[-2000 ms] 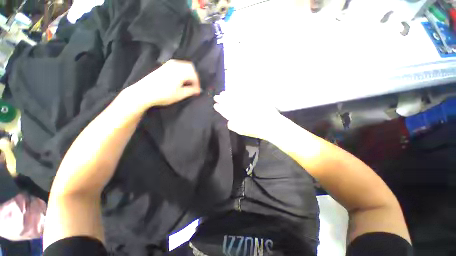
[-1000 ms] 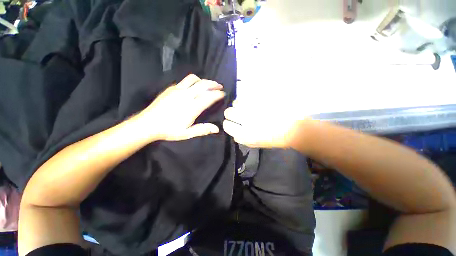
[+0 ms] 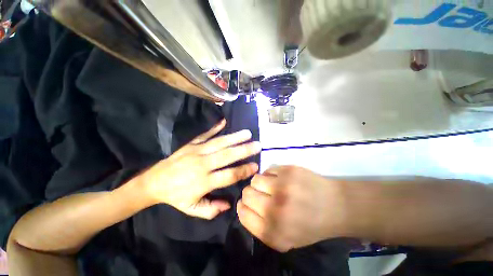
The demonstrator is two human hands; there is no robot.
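A large black garment (image 3: 124,102) lies left of the needle area and spills down over my lap. Its straight right edge runs up to the brightly lit presser foot area (image 3: 250,98) of the sewing machine (image 3: 346,81). My left hand (image 3: 202,175) lies flat on the cloth with its fingers spread, just below the foot. My right hand (image 3: 284,205) is closed on the garment's edge, its fingertips close to my left fingers. The needle itself is lost in glare.
A cream ribbed knob (image 3: 346,27) and blue lettering (image 3: 451,17) are on the machine head at the top. A dark seam line (image 3: 378,139) crosses the white bed. A small metal and dark round part (image 3: 280,89) stands right of the foot.
The view has moved closer to the machine head, which now fills the top. My left hand has spread flat on the cloth near the foot. My right hand remains at the edge.
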